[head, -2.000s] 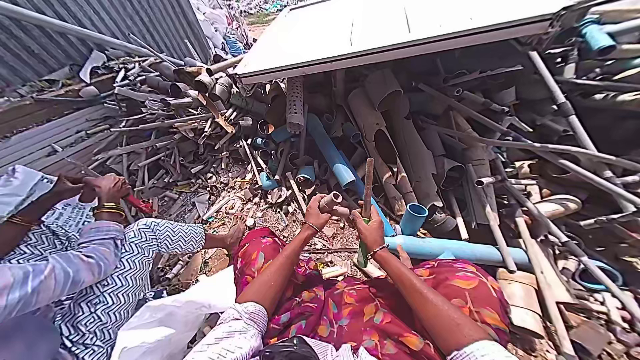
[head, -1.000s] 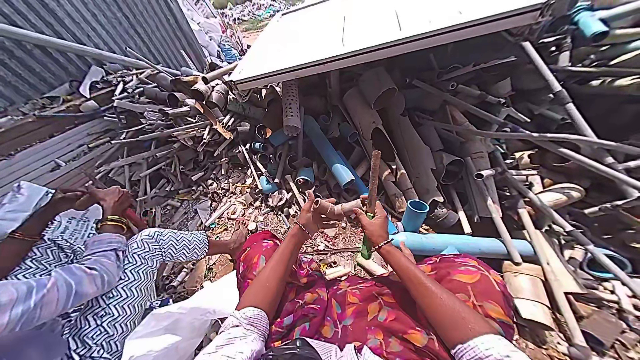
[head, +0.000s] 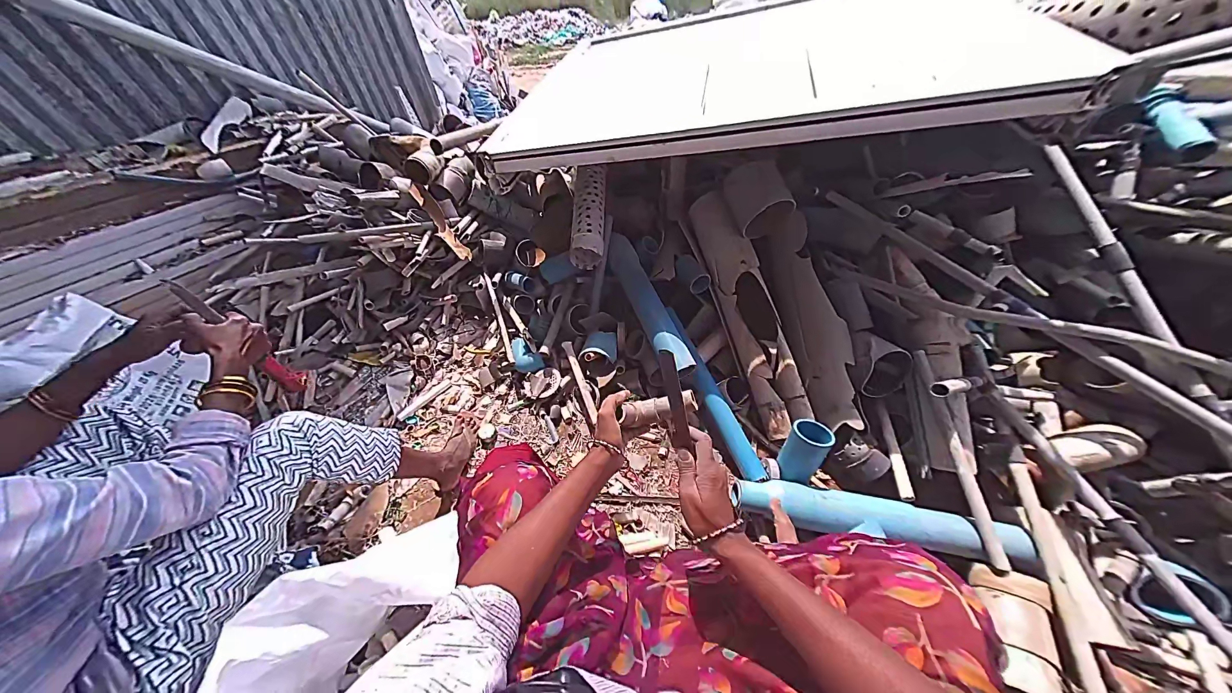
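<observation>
My left hand (head: 609,423) holds one end of a short, greyish plastic pipe piece (head: 654,410) above the ground in front of my lap. In my right hand (head: 705,489) is a long, narrow brown tool (head: 674,385), perhaps a blade, held upright against or just beside the pipe's right end. Whether the two touch cannot be told. A blue pipe (head: 895,517) lies just right of my right hand, with a short blue pipe piece (head: 805,449) standing behind it.
At the left a person's hands (head: 226,342) hold a blade with a red part. A large heap of scrap pipes (head: 818,318) lies ahead under a white panel (head: 770,72). A white sack (head: 337,606) is beside my left knee; a corrugated metal sheet (head: 221,58) stands at the back left.
The brown tool has come from close against my left hand to the far right end of the pipe piece. The other person's blade shows more plainly now.
</observation>
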